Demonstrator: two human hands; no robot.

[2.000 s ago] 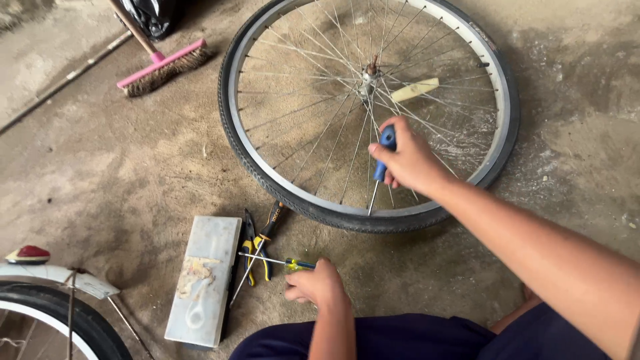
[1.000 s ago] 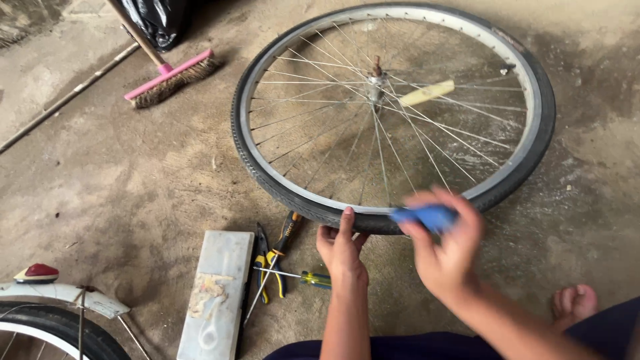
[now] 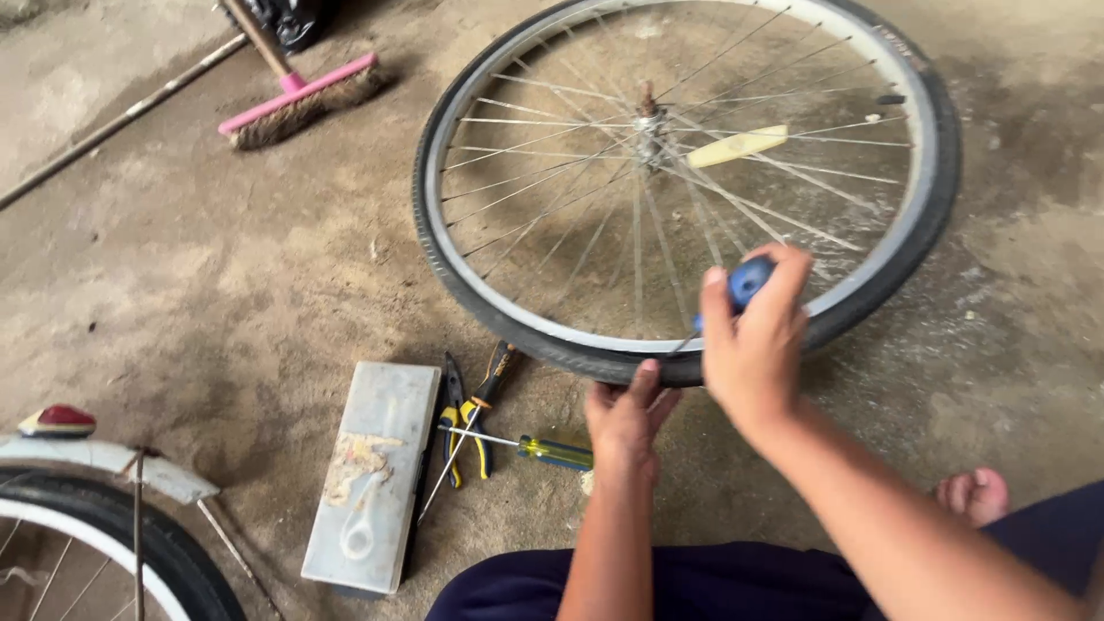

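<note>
A spoked bicycle wheel (image 3: 936, 172) with a black tyre lies at the upper centre, its near edge by my hands. My right hand (image 3: 759, 332) is closed around the blue handle of a screwdriver (image 3: 749, 280); its shaft reaches the gap between rim and tyre. My left hand (image 3: 628, 423) grips the tyre (image 3: 561, 352) at the near edge, thumb on top, fingers partly hidden. Close to my left wrist lies a screwdriver with a yellow-green handle (image 3: 556, 453). Pliers with yellow and black handles (image 3: 470, 414) and a dark-handled screwdriver (image 3: 496, 375) lie left of it.
A worn, translucent-lidded plastic case (image 3: 371, 474) lies beside the pliers. At lower left stand a white mudguard (image 3: 168, 476) with a red reflector (image 3: 65, 421) and another wheel (image 3: 185, 561). A pink broom (image 3: 297, 95) and a black plastic bag (image 3: 297, 21) are at upper left. My bare foot (image 3: 973, 496) is at right.
Two seconds ago my left hand was at the yellow-green screwdriver; it let go and took hold of the tyre. The blue screwdriver has moved from over the spokes to the rim's near edge.
</note>
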